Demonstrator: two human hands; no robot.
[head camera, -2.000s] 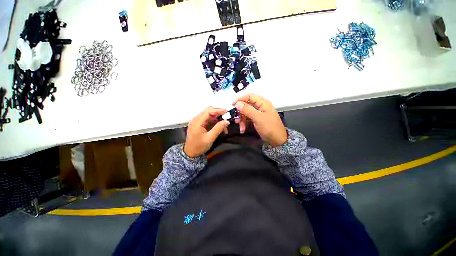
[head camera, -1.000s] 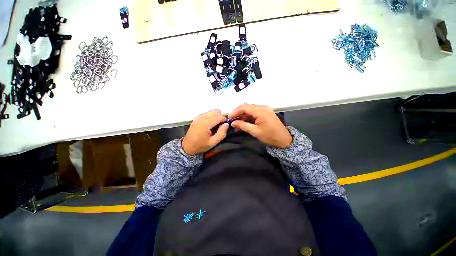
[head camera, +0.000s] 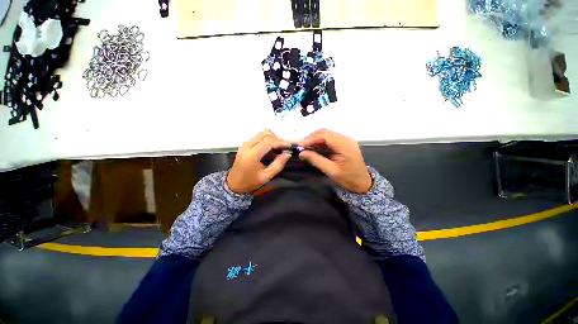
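Note:
A small dark strap tab (head camera: 295, 150) with a pale glint is pinched between my two hands, just off the table's near edge. My left hand (head camera: 258, 163) grips its left end with thumb and fingers. My right hand (head camera: 337, 159) grips its right end. The fingers cover most of the strap, so its details are hidden. The pile of part-assembled straps (head camera: 298, 79), black with blue-silver glints, lies on the table just beyond my hands.
Metal rings (head camera: 116, 62) lie left of centre, blue-silver fittings (head camera: 455, 73) at right. A tangled black strap heap (head camera: 32, 76) is far left. A tan board (head camera: 241, 19) bears dark straps (head camera: 305, 12). A clear bag (head camera: 511, 18) and small carton (head camera: 560, 73) are far right.
The view has shifted and turned slightly. The strap's pale spot, plain two seconds ago, is now mostly covered as my fingers have closed around the piece. Both hands still hold it.

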